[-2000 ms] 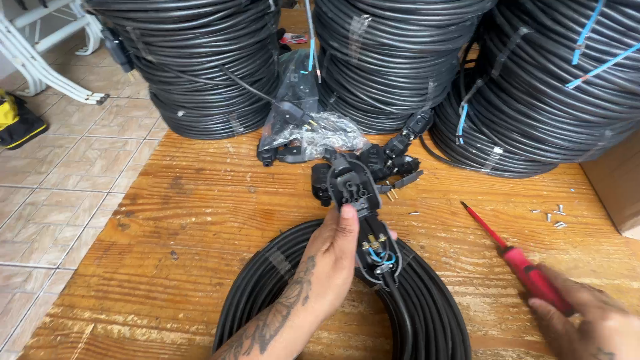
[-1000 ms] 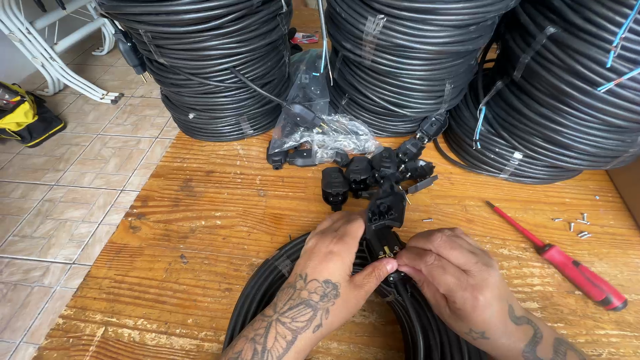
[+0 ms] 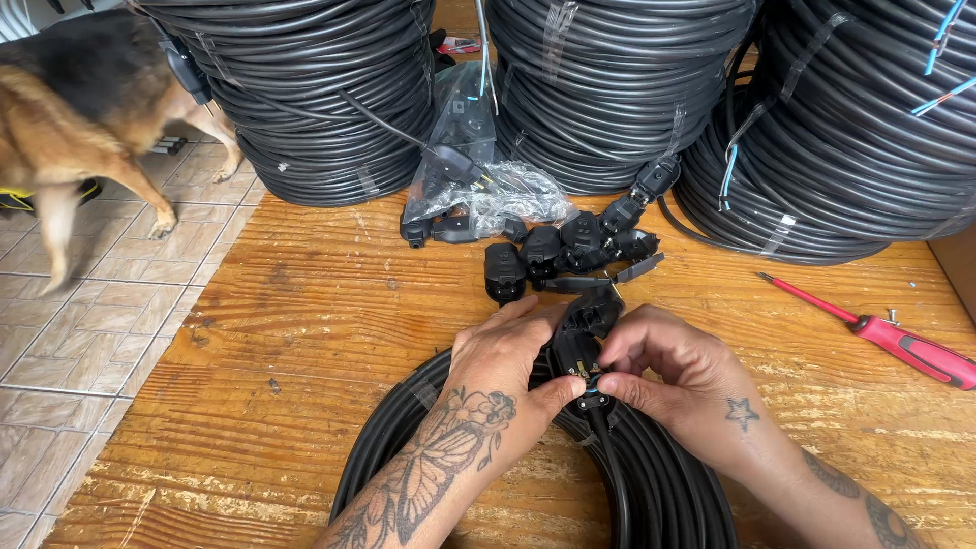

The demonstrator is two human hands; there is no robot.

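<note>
An opened black electrical plug (image 3: 573, 347), its brass terminals and a bit of blue wire showing, lies over a coil of black cable (image 3: 396, 412). My left hand (image 3: 507, 351) holds the plug from the left, thumb beside the blue wire. From the right, my right hand (image 3: 663, 366) pinches at the same wiring with thumb and fingers. A black cable (image 3: 604, 442) runs down from the plug's clamp. The red-handled screwdriver (image 3: 907, 343) lies on the table to the right, touched by neither hand.
Large reels of black cable (image 3: 305, 99) line the table's back. Before them are a clear plastic bag (image 3: 457, 152) and several black plug parts (image 3: 541, 248). Small screws (image 3: 892, 314) lie by the screwdriver. A dog (image 3: 84, 99) stands on the tiled floor at left.
My right hand has let go of the screwdriver, now on the table, and has come to the plug. A dog has come into view at the left.
</note>
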